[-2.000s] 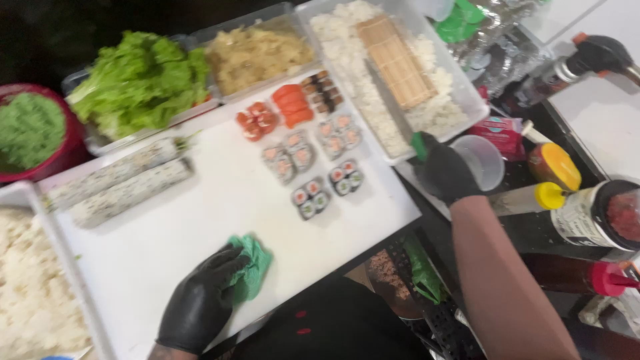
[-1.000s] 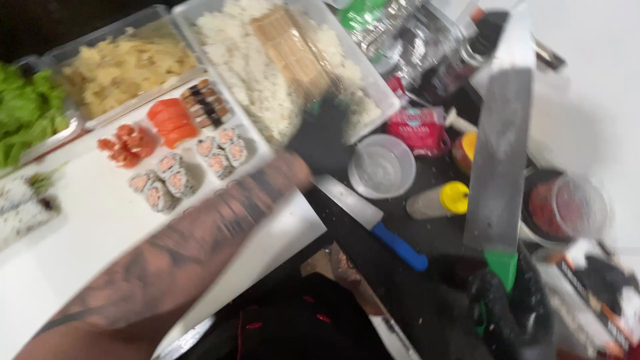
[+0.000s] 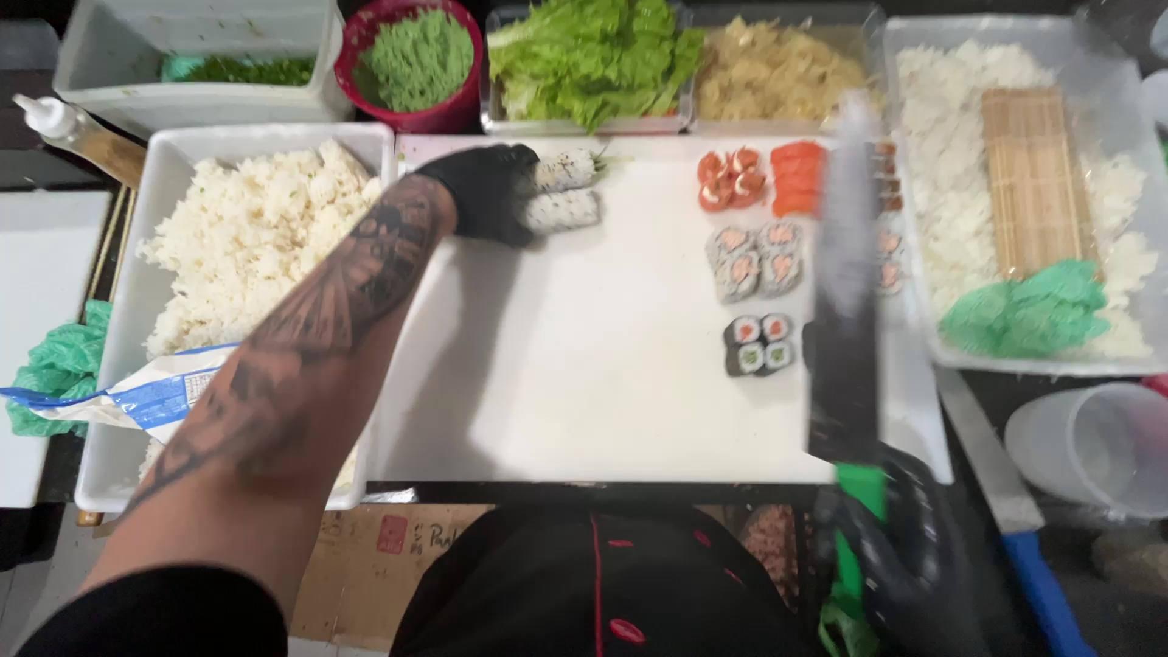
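Note:
My left hand, in a black glove, lies over the left part of two rice-coated sushi rolls at the upper left of the white cutting board; its fingers are partly hidden. My right hand, also gloved in black, grips the green handle of a broad knife, blade up and blurred by motion. Behind the blade, at the board's right, stand cut sushi pieces: salmon-topped ones, orange-topped ones, rice-outside pieces and dark-wrapped pieces.
A rice tub stands left. Behind the board are a red bowl of green paste, lettuce and a tray of pale slices. Right are a rice tray with a bamboo mat, a blue-handled knife and a clear cup.
My left hand has moved from near the right rice tray to the rolls at left. Green plastic now lies on that tray. My right hand still holds the green-handled knife. The view has swung left.

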